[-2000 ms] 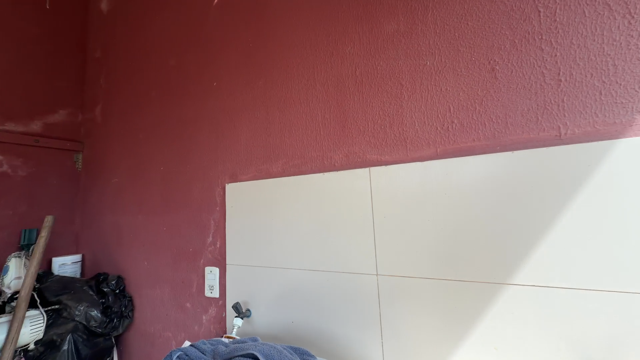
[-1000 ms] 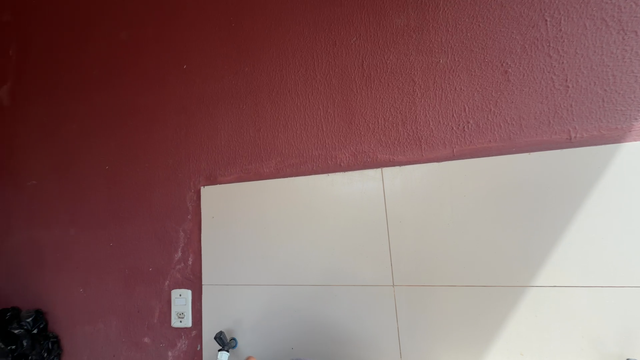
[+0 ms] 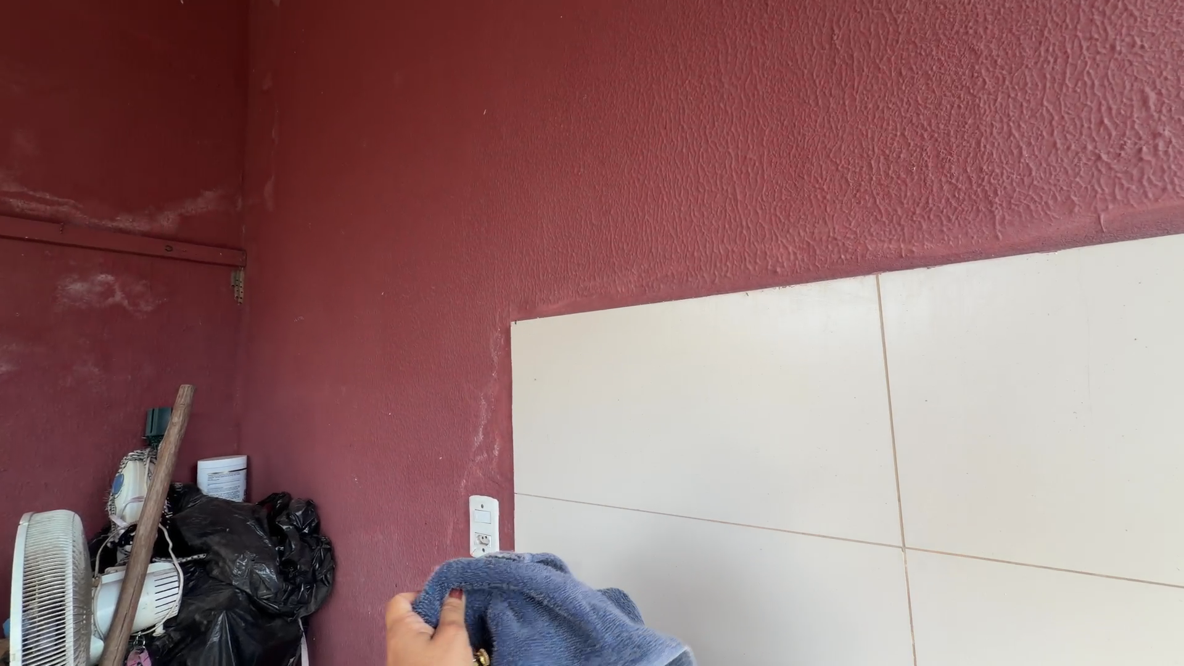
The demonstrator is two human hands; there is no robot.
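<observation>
At the bottom centre of the head view, my left hand (image 3: pixel 428 633) grips the left end of a blue terry towel (image 3: pixel 546 606), its thumb on the near side of the cloth. A ring shows at the frame's lower edge beside the thumb. The towel is bunched and spreads to the right, in front of the white wall tiles (image 3: pixel 703 398). Just above it is a white switch and socket plate (image 3: pixel 484 525) on the red wall. My right hand is not in view; the towel's lower part is cut off by the frame.
In the left corner stand a white fan (image 3: pixel 55 583), a slanting wooden pole (image 3: pixel 153 518), black plastic bags (image 3: pixel 245 546) and a white tub (image 3: pixel 222 478) bearing writing. A red wooden rail (image 3: pixel 120 239) runs along the left wall.
The towel, out of view one second ago, is now in view in my left hand. The tap seen below the socket plate earlier no longer shows. The view has swung left.
</observation>
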